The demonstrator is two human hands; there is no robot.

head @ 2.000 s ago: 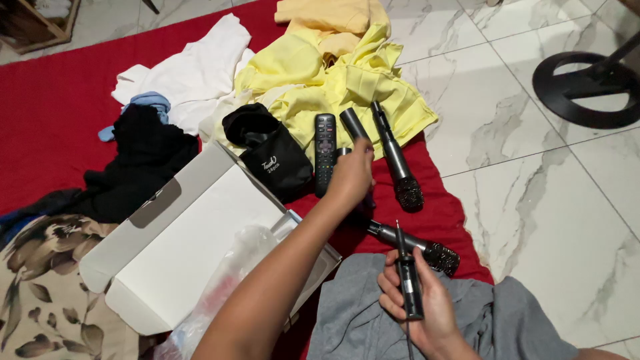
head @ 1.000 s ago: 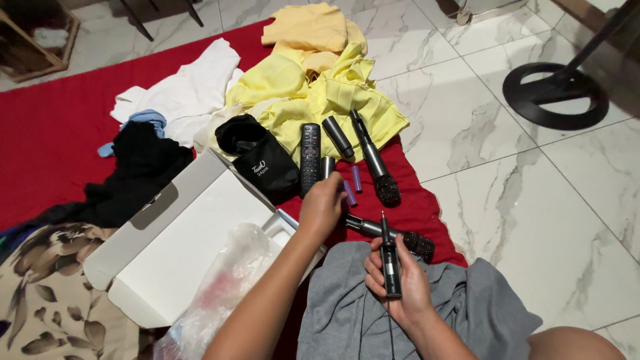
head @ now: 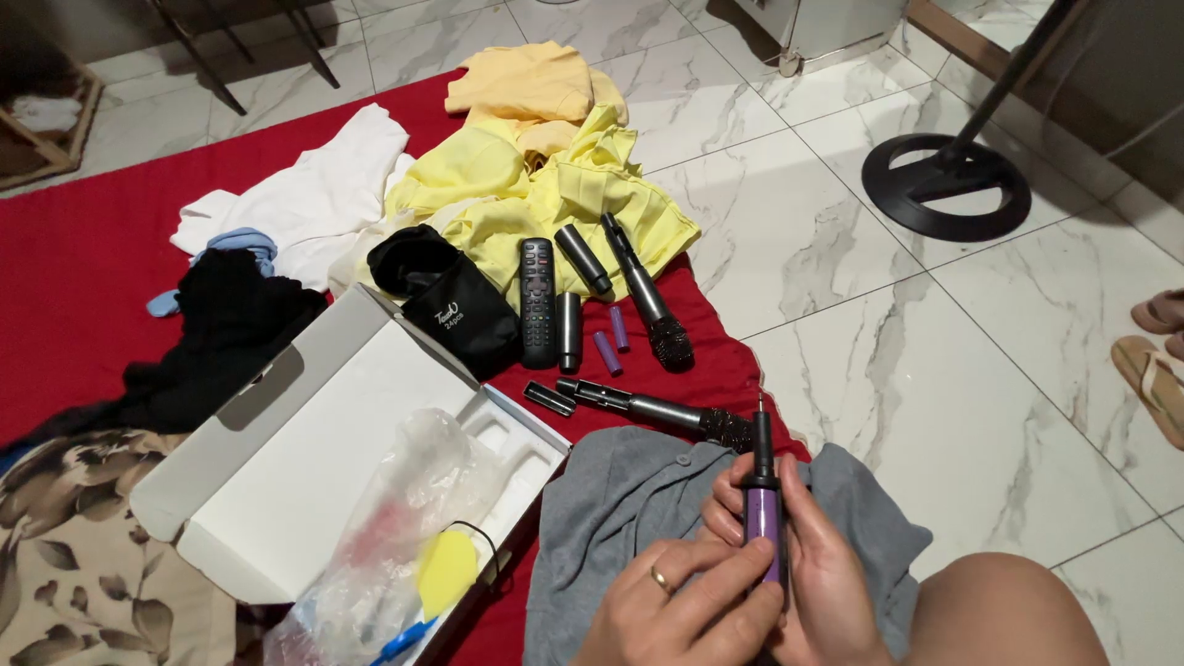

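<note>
My right hand [head: 819,555] holds a slim black device [head: 761,449] upright, its thin metal plug tip pointing away from me. A purple cylindrical battery [head: 763,518] lies in its open body. My left hand [head: 689,592], with a ring on one finger, has its fingertips on the lower part of the battery; its thumb is hidden. Beyond my hands, one wireless microphone [head: 647,407] lies sideways and another [head: 652,301] lies lengthwise, both with handles uncovered. Two more purple batteries [head: 606,353] lie beside a dark handle sleeve [head: 569,331], with a second sleeve [head: 583,259] above.
An open white box [head: 277,472] with plastic wrapping stands left, near a black pouch [head: 462,314] and a remote control [head: 536,301]. A small black cover [head: 549,398] lies by the box. Gray cloth [head: 601,518] is under my hands. A round stand base [head: 943,190] stands right.
My left hand has moved from beside the sleeves and batteries on the red cloth to the device in my right hand. A purple battery now shows in the device.
</note>
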